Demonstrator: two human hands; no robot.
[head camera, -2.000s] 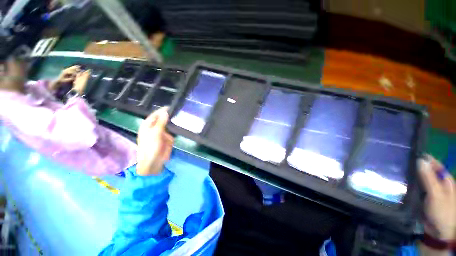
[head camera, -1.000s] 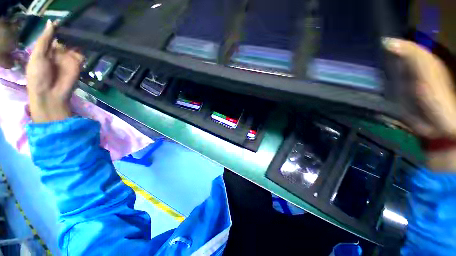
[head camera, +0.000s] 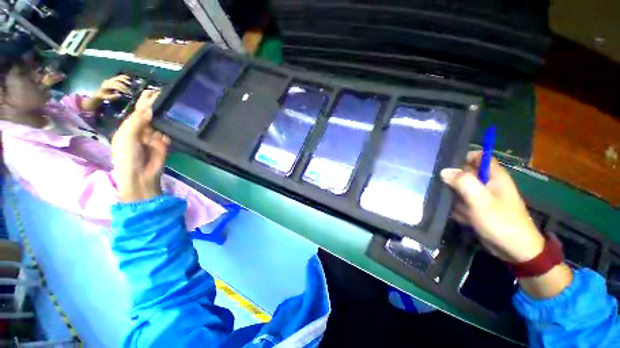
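A long black foam phone tray (head camera: 234, 129) is held up over the bench by both my hands, tilted down to the right. It bears several smartphones (head camera: 345, 136) with glare on their screens; the second pocket from the left has no phone, only a small white spot. My left hand (head camera: 141, 149) grips the tray's left end. My right hand (head camera: 493, 207) grips its right end and also holds a blue pen (head camera: 487, 155) that points up. Part of the tray's underside and the bench below it are hidden.
Another black tray with phones (head camera: 411, 255) lies on the green bench (head camera: 299, 224) at lower right. Dark stacked trays (head camera: 408, 41) stand behind, with an orange-brown board (head camera: 578, 146) at right. A person in a pink smock (head camera: 64, 160) works at left.
The raised tray has moved down and away from the camera, showing its phones more fully. Both my hands moved with it. The trays on the bench are now more covered, and the blue pen shows clearly.
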